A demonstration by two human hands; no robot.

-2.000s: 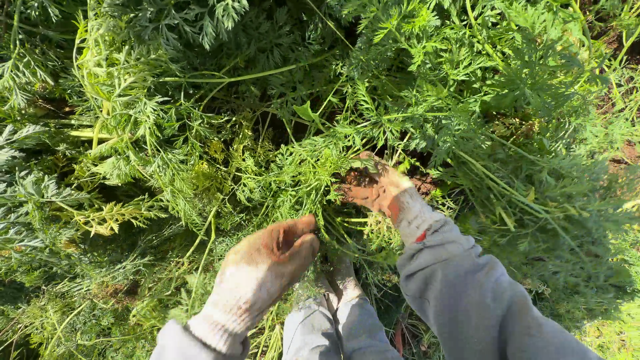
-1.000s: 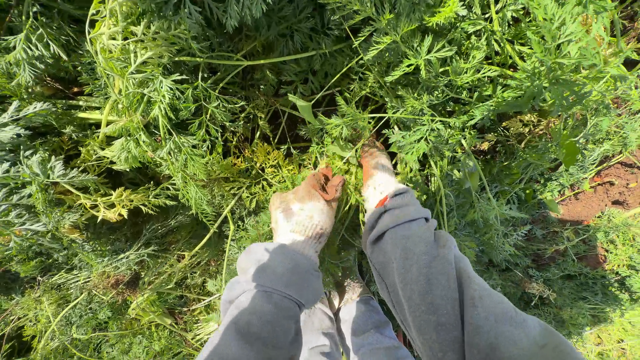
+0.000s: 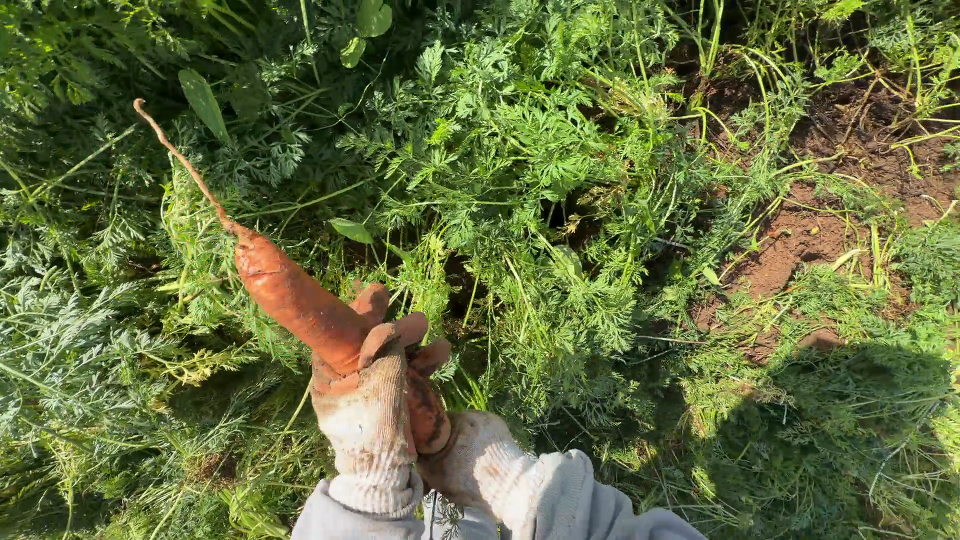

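My left hand [image 3: 367, 397], in a soil-stained knit glove, is closed around the thick end of a large orange carrot [image 3: 296, 300]. The carrot points up and left, its long thin root tip free in the air. My right hand [image 3: 472, 457], gloved too, is just right of and below the left wrist. Another orange-brown root [image 3: 426, 412], probably a carrot, shows between the two hands. The right fingers are mostly hidden, so their hold on it is unclear.
Dense feathery carrot tops [image 3: 540, 142] spread around both hands. Bare reddish-brown soil [image 3: 787, 240] shows at the right, with loose stems across it. A dark shadow [image 3: 832, 420] falls over the greenery at the lower right.
A second ago both hands were down among the carrot tops; now they are together above them, with a carrot in the left hand. The view has shifted.
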